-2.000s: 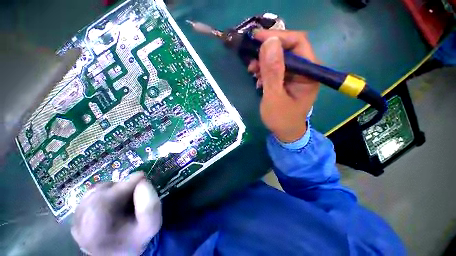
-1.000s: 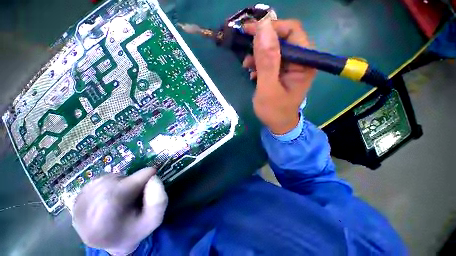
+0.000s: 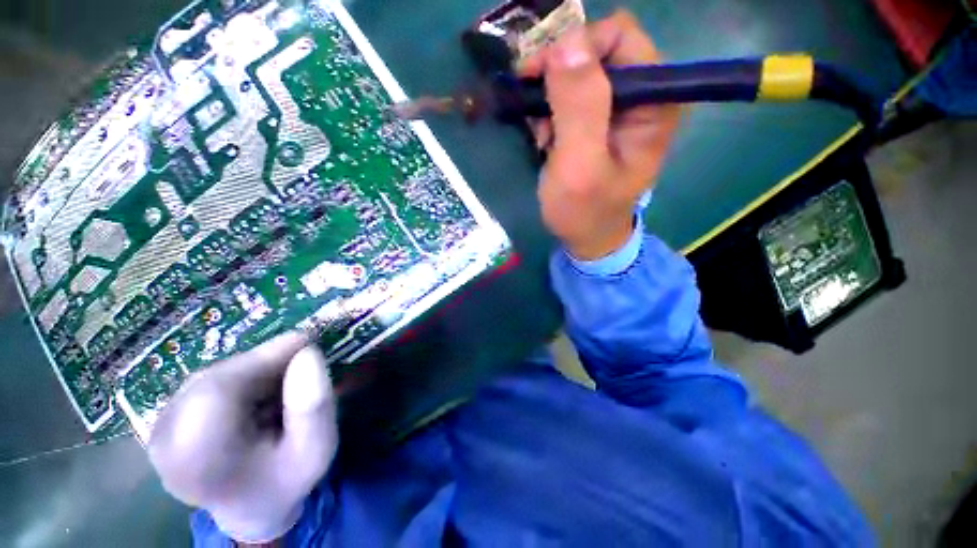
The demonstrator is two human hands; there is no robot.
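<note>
The large green circuit board (image 3: 354, 161) lies tilted in front of me, its silvery pads facing up. My right hand (image 3: 605, 134), bare, grips the dark soldering iron (image 3: 686, 82) just right of the board. The iron's tip points left, over or close to the board's right edge; contact cannot be told. My left hand (image 3: 249, 428), in a whitish glove, is at the board's lower edge with thumb and fingers pinched together. A thin strand of solder wire (image 3: 59, 454) runs from the left toward this hand; its end at the fingertips is not clear.
A black iron stand (image 3: 525, 27) with a crumpled whitish top is beyond my right hand. A red strip (image 3: 466, 287) shows under the board's lower right edge. The green mat (image 3: 750, 150) has a yellow edge. A small board in a black frame (image 3: 820, 252) is below it at right.
My right hand has shifted slightly left, and the iron now lies more level, its tip lower and nearer the board's edge. The board has shifted a little left. The red strip has come into view.
</note>
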